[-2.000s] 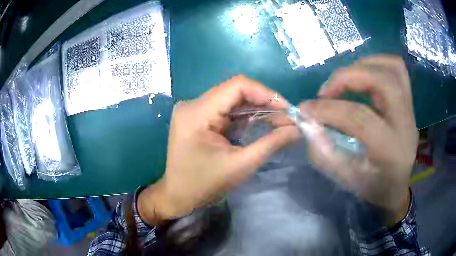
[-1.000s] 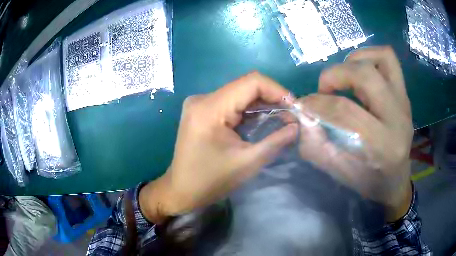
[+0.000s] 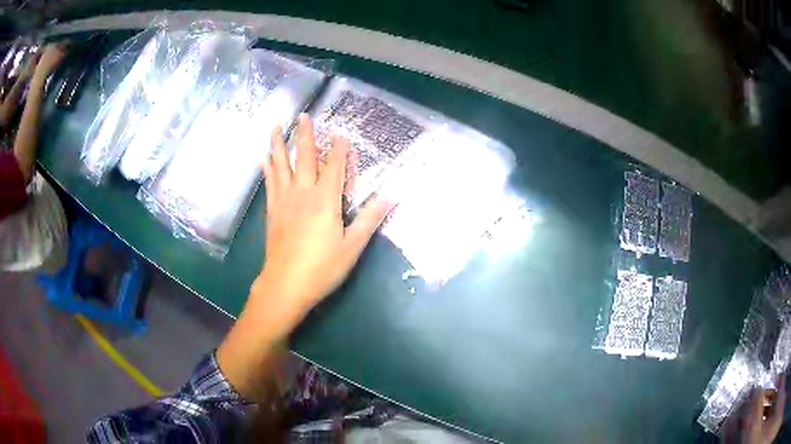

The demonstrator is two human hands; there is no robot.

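My left hand (image 3: 303, 217) is spread with fingers apart over the left edge of a large bagged patterned panel (image 3: 373, 126). I cannot tell how firmly it touches. The panel is dark speckled at its upper left and washed out by glare at its right. My right hand (image 3: 765, 423) is cut off at the lower right edge, beside shiny bagged panels (image 3: 733, 390). Whether it grips them is unclear.
Clear bagged bundles (image 3: 221, 160) lie left of my left hand. Small patterned panels (image 3: 640, 212) lie in pairs at the right of the green bench (image 3: 512, 364). Another person's arm (image 3: 33, 108) shows far left, above a blue stool (image 3: 100, 282).
The view has swung left and widened. My hands, earlier together on clear film, are now far apart. The film is no longer between them; my left hand has opened over the large panel.
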